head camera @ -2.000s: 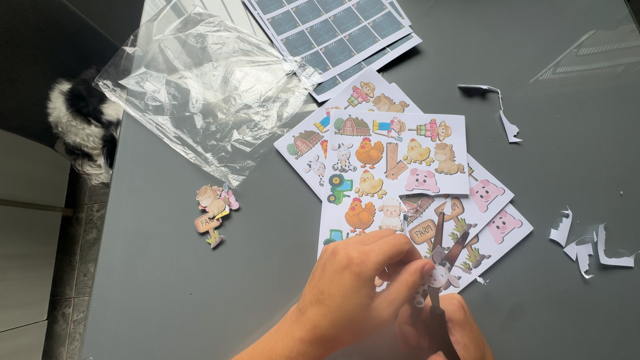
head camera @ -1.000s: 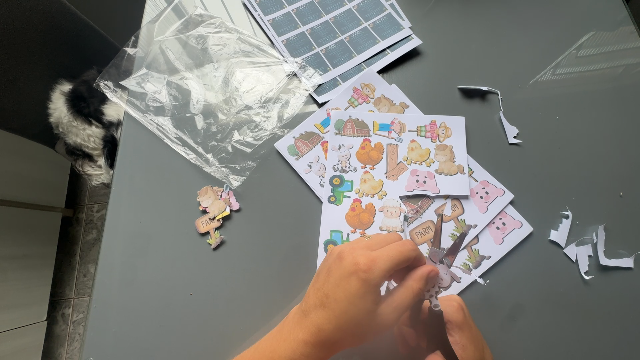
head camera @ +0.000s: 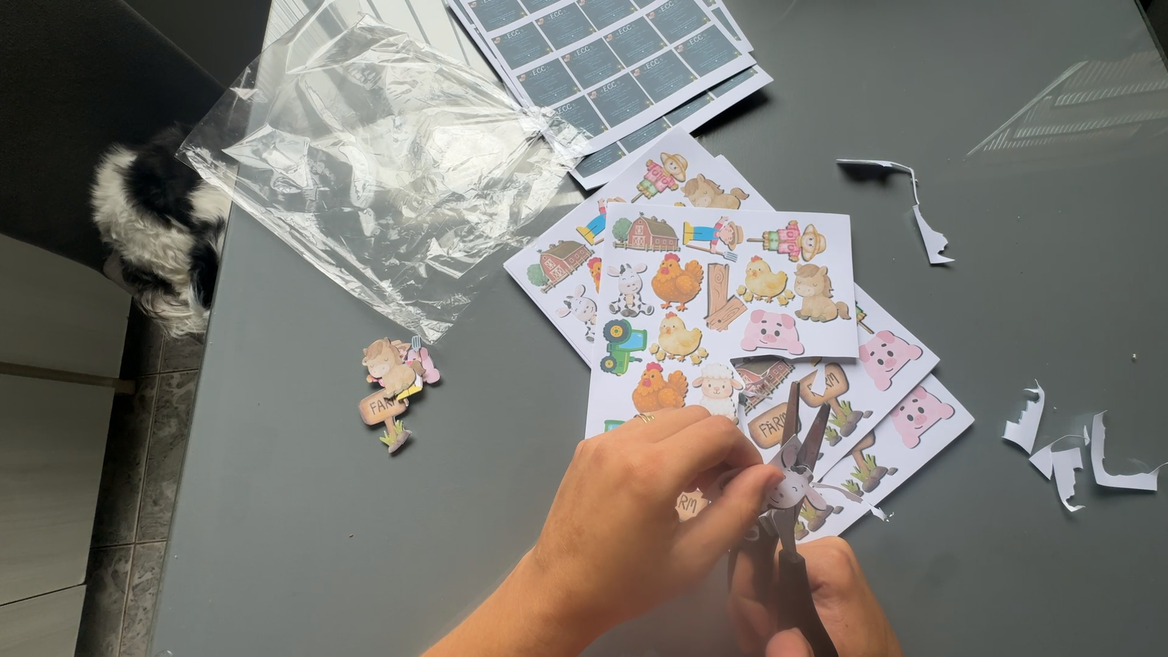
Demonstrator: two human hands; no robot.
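My left hand (head camera: 652, 511) pinches a small paper cow cutout (head camera: 787, 485) between thumb and fingers. Dark-handled scissors (head camera: 796, 538) are in my right hand (head camera: 821, 593), their blades parted and pointing up at the cutout's edge. A thin paper strip (head camera: 853, 495) hangs off to the right of the cow. Beneath and beyond both hands lie overlapping sheets of printed farm stickers (head camera: 730, 274), the top one with its lower right part cut away. To the left, a small pile of cut-out farm figures (head camera: 392, 374) rests on the grey table.
A clear plastic bag (head camera: 383, 173) lies at the upper left, beside printed dark label sheets (head camera: 620, 64). Paper scraps (head camera: 1063, 456) lie at the right, another scrap (head camera: 926, 233) higher up. A black-and-white furry animal (head camera: 164, 228) is beyond the left edge of the table (head camera: 274, 529).
The scissor blades have shifted slightly and the cow cutout has turned a little between my fingers. My left hand stays nearly in place.
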